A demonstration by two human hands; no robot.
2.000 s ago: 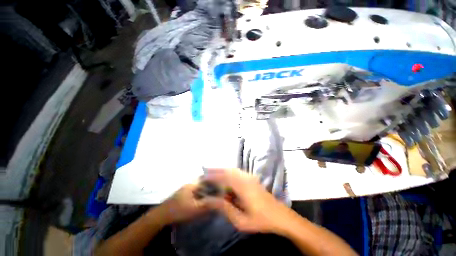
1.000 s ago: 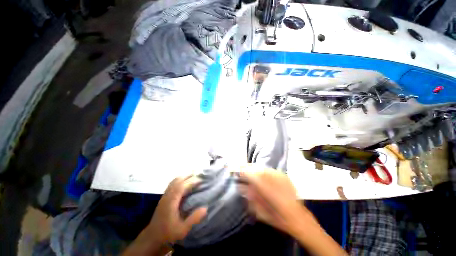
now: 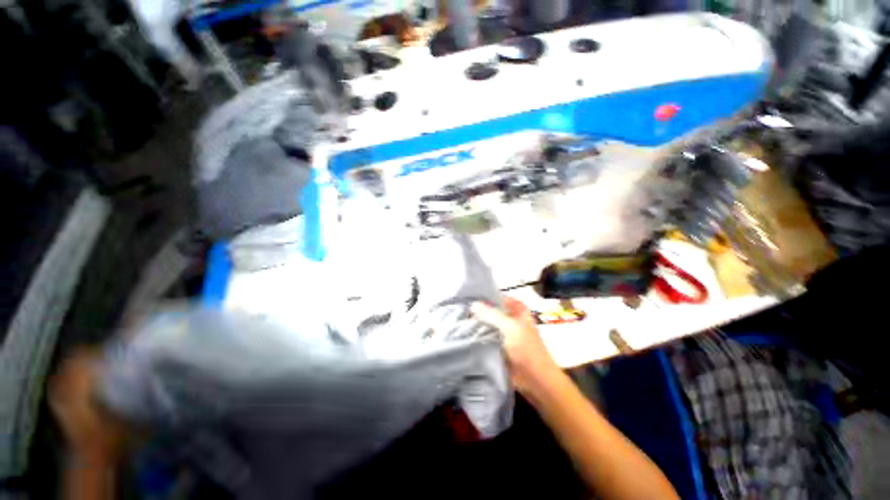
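Note:
My left hand, blurred at the lower left, holds one end of the grey garment. The cloth is stretched across the front edge of the table towards my right hand, which grips its other side near the right front. A light part of the cloth runs up from my right hand towards the needle area of the white and blue sewing machine. Small snips lie just right of my right hand. My fingertips are partly hidden or blurred.
A grey garment pile lies left behind the machine. A dark phone and red-handled scissors lie on the white table. Tan cardboard with clear plastic is at the right end. Checked cloth hangs below right.
My hands were close together over the bunched cloth. They are now far apart, my left hand out to the left, with the garment spread between them. The view has turned, and the snips now show.

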